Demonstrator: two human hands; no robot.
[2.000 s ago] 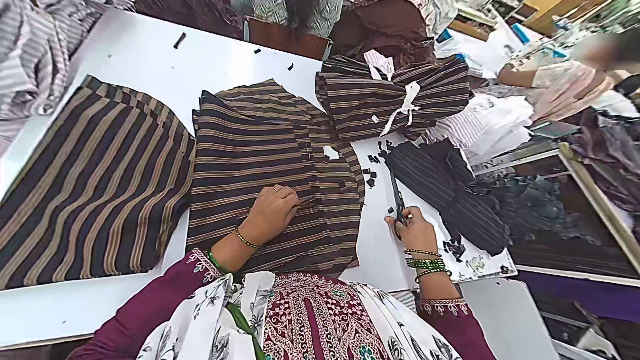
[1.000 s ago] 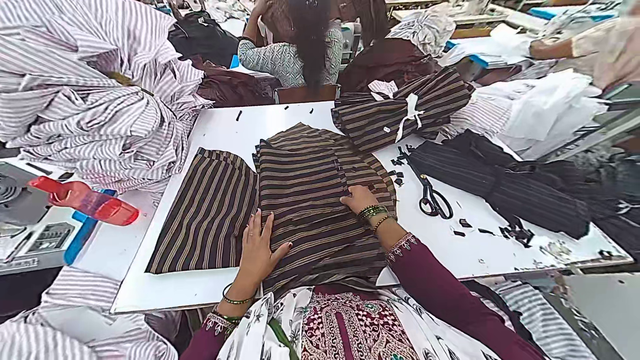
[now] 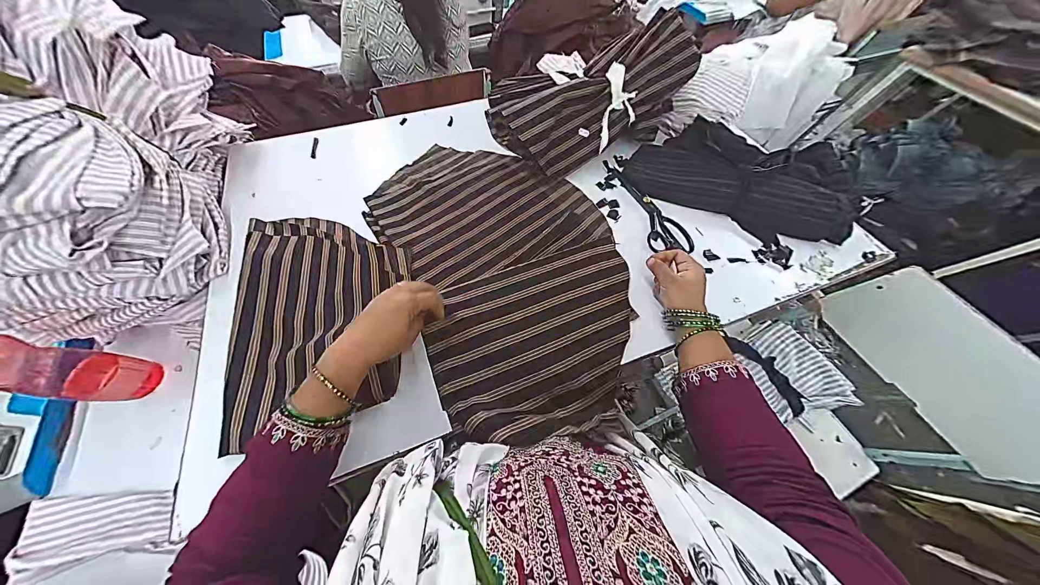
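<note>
Brown-black striped fabric pieces (image 3: 528,341) lie overlapped on the white table in front of me, the top one folded down toward my body. My left hand (image 3: 394,321) pinches the upper left corner of that top piece. Just below the handles of black scissors (image 3: 656,223), my right hand (image 3: 681,283) has its fingers drawn together; whether they touch the scissors or hold anything is unclear. Another striped piece (image 3: 301,317) lies at the left, partly behind my left forearm. A bundle of striped fabric (image 3: 569,114) tied with white strips sits at the back.
Dark pinstriped fabric (image 3: 747,183) and small black scraps (image 3: 772,256) lie on the table's right side. Striped white fabric (image 3: 89,187) is heaped at the left, above a red plastic bottle (image 3: 89,374). A person (image 3: 402,41) sits beyond the table (image 3: 276,179).
My right hand held the scissors two seconds ago, then rested on the fabric, and is now off it beside the scissors. The near striped piece now lies at a different angle over the others.
</note>
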